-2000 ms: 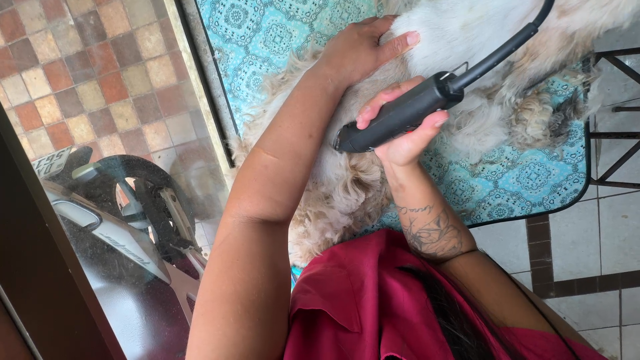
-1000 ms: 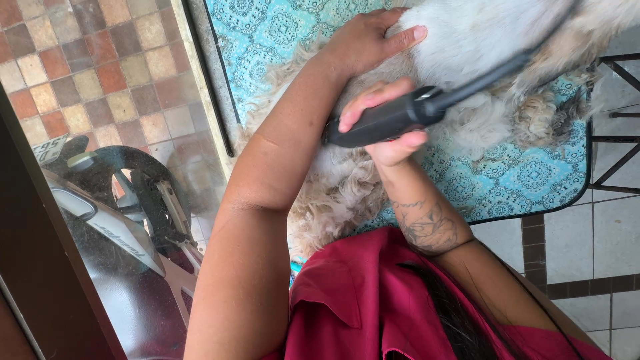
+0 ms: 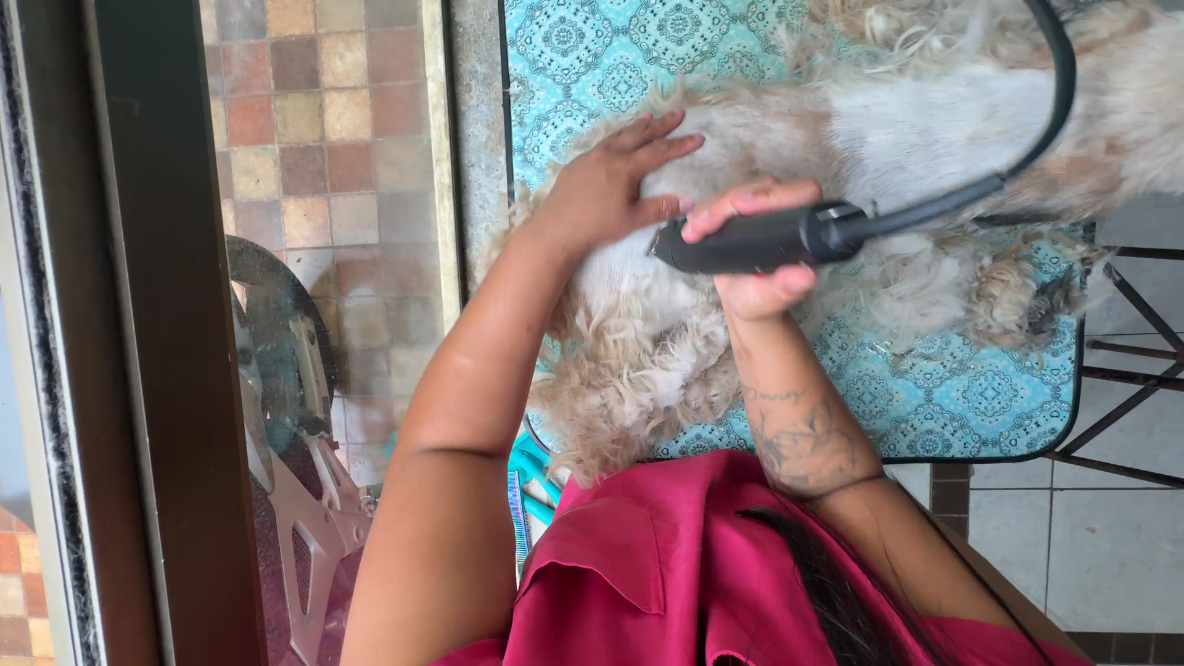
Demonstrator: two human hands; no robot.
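A light-coated dog (image 3: 934, 120) lies across a table covered in patterned turquoise cloth (image 3: 962, 398). Short, clipped white and tan fur shows along its body; long wavy fur remains at the lower left. My left hand (image 3: 620, 180) rests on the dog with its fingers spread, holding nothing. In my right hand (image 3: 754, 240) is a black corded electric clipper (image 3: 768, 240), its blade end pointing left against the fur beside my left thumb. The clipper's cord (image 3: 1054, 102) arches up over the dog. Loose cut fur (image 3: 925, 287) lies on the cloth to the right.
Left of the table stand a dark door frame (image 3: 176, 333) and a glass pane with part of a motorcycle (image 3: 296, 499) behind it. A blue comb (image 3: 518, 518) and turquoise-handled tools (image 3: 535, 472) lie below the table's left corner. Dark metal bars (image 3: 1142, 370) stand at the right.
The view has shifted to the left. My left hand has drawn nearer to the clipper's blade end, and the clipper now lies more level. It stays in my right hand throughout.
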